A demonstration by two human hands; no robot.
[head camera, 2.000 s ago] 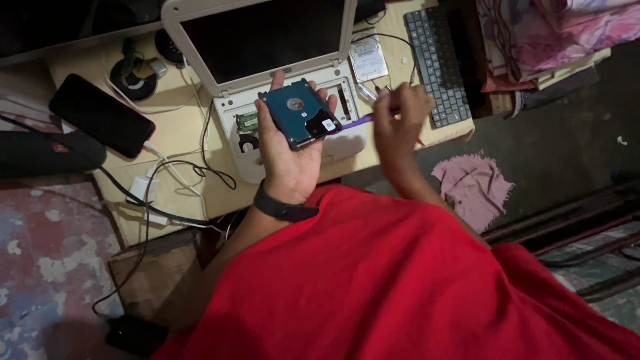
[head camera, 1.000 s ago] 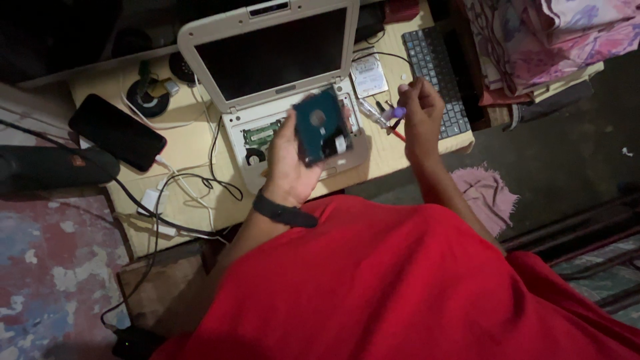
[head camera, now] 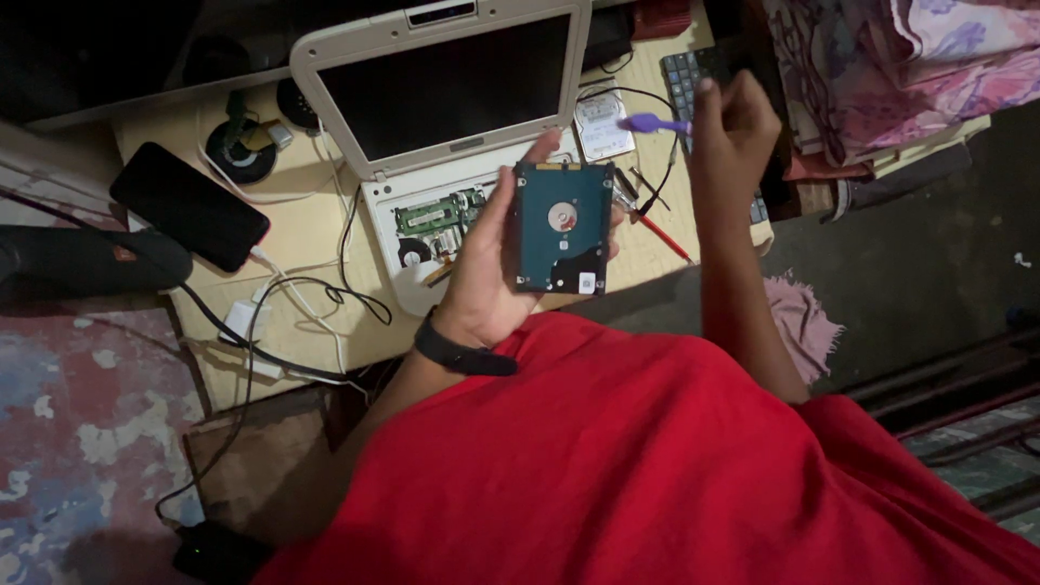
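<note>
My left hand (head camera: 487, 268), with a dark band at the wrist, holds a blue-and-black hard disk drive (head camera: 540, 252), its gold contacts toward the laptop. Behind it stands a white laptop (head camera: 378, 195) with its lid raised and its base uncovered, showing a green circuit board (head camera: 426, 218) and a small fan (head camera: 413, 252). Raised to the right of the drive, my right hand (head camera: 731, 138) pinches a slim purple tool (head camera: 646, 123), whose kind I cannot tell. A second, silver hard disk drive (head camera: 603, 126) lies beside the laptop, near a red screwdriver (head camera: 666, 237).
A black smartphone (head camera: 191, 207) with a white cable lies at the left, near a dark cylindrical speaker (head camera: 89, 260). Cables loop over the wooden table (head camera: 301, 382). Behind my right hand is a black keyboard (head camera: 682, 73); folded patterned cloth (head camera: 869, 81) is at the right.
The drive in my left hand has been turned, and its contacts now point toward the laptop. My right hand, low beside the drive two seconds ago, has lifted away to the right with the purple tool.
</note>
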